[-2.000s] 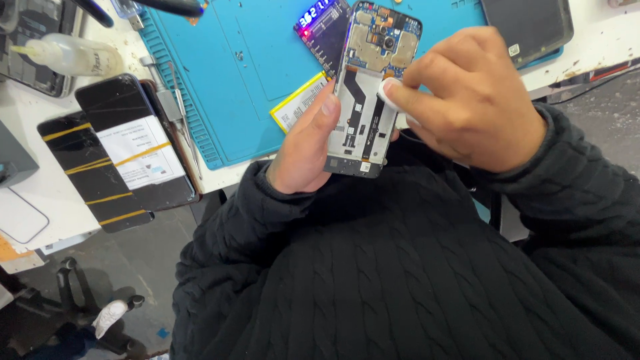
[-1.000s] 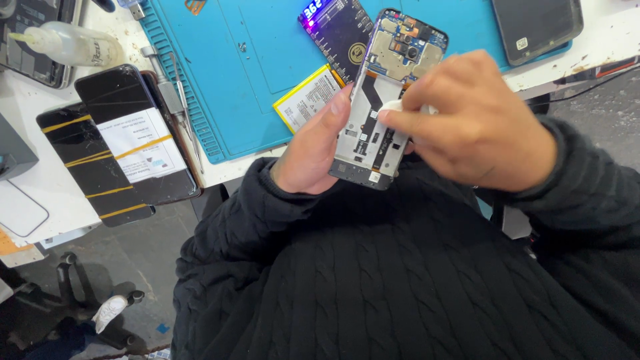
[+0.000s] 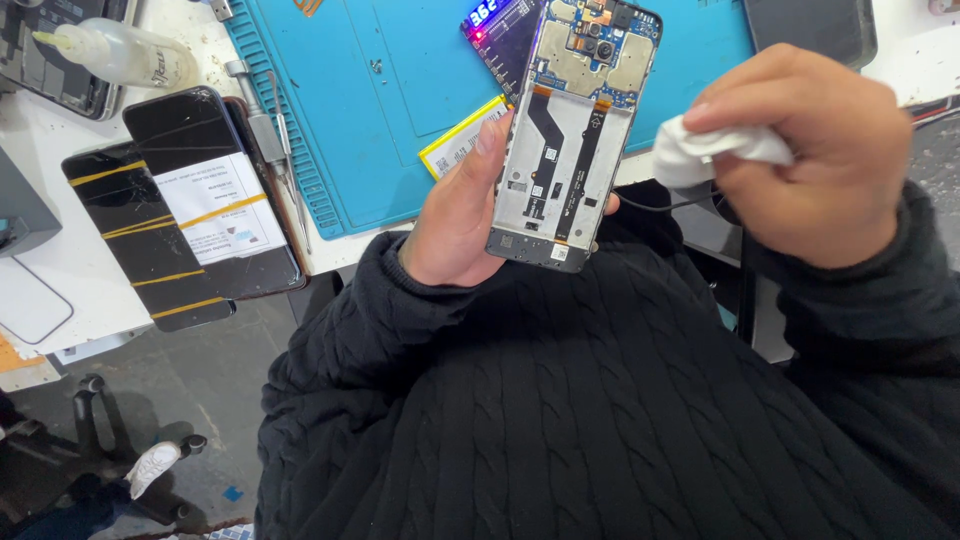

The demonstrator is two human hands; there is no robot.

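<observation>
An opened smartphone (image 3: 577,150) is held tilted in my left hand (image 3: 461,202), its thumb along the left edge. The phone's logic board (image 3: 596,56) and cameras show at the top, and black flex cables cross the bare metal battery bay below. My right hand (image 3: 814,154) is off to the right of the phone and pinches a crumpled white cloth or tissue (image 3: 686,154). Just left of the phone, a battery with a yellow edge (image 3: 465,142) lies on the blue mat, partly behind my left hand. A black circuit board with a lit display (image 3: 499,41) is partly behind the phone.
Phones bound with rubber bands (image 3: 139,232), one bearing a paper label (image 3: 214,206), lie at left beside metal hand tools (image 3: 281,150). A squeeze bottle (image 3: 127,52) lies above them. The blue silicone mat (image 3: 345,127) covers the bench. Another dark phone (image 3: 814,30) rests at upper right.
My right hand has moved right, off the phone, with the white cloth or tissue still in its fingers. Earlier it pressed the white piece against the phone's battery bay. My left hand still holds the phone.
</observation>
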